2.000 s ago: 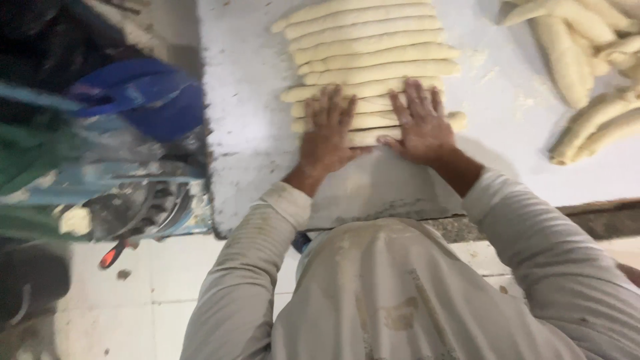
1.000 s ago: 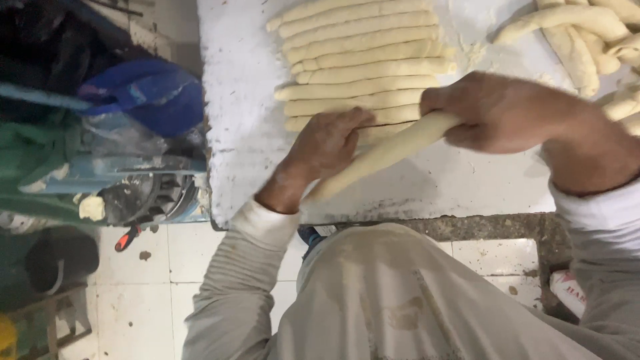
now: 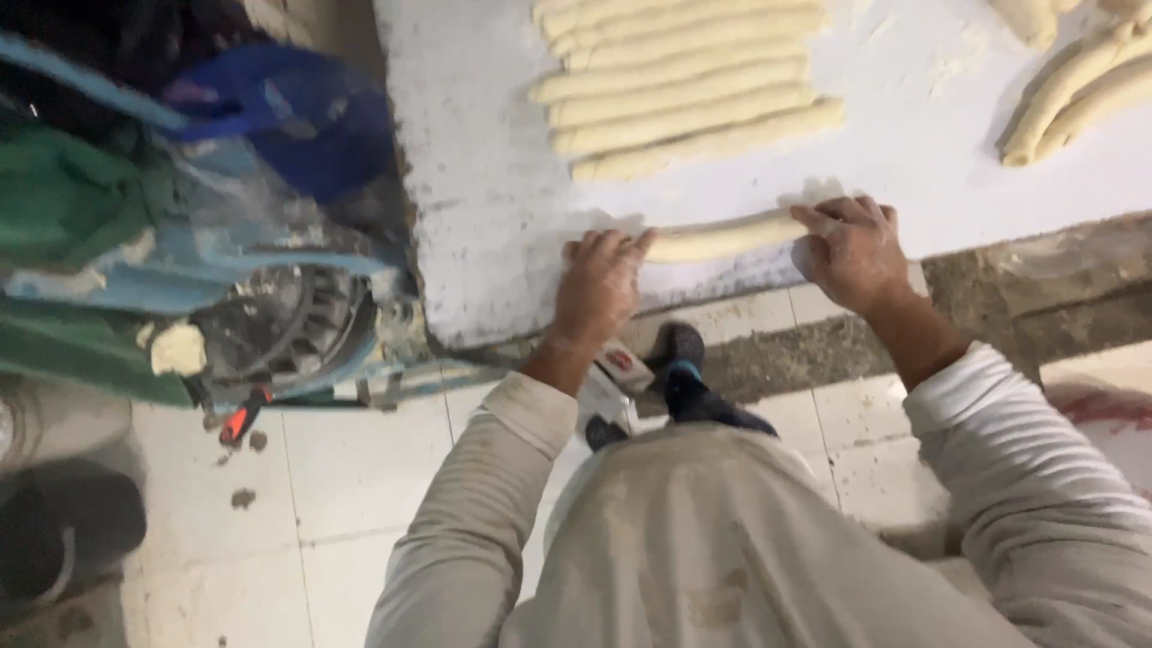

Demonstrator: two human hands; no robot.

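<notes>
A single dough rope (image 3: 729,240) lies between my two hands near the front edge of the white-topped table (image 3: 486,243). My left hand (image 3: 601,283) grips its left end, and my right hand (image 3: 855,247) has its right end between thumb and fingers. Beyond them, several dough ropes (image 3: 684,99) lie side by side in a row, apart from the one I hold. More thick dough pieces (image 3: 1080,85) are heaped at the right of the table.
Left of the table stands a machine with a tyre-like wheel (image 3: 315,324), near blue plastic (image 3: 306,117) and green cloth (image 3: 72,198). An orange-handled tool (image 3: 243,418) lies on the tiled floor. A dark bucket (image 3: 72,522) is at lower left.
Two seconds ago both hands lay flat over the nearest ropes of the row. One second ago they held a rope aslant; now it lies nearly level, nearer the table's edge than the row.
</notes>
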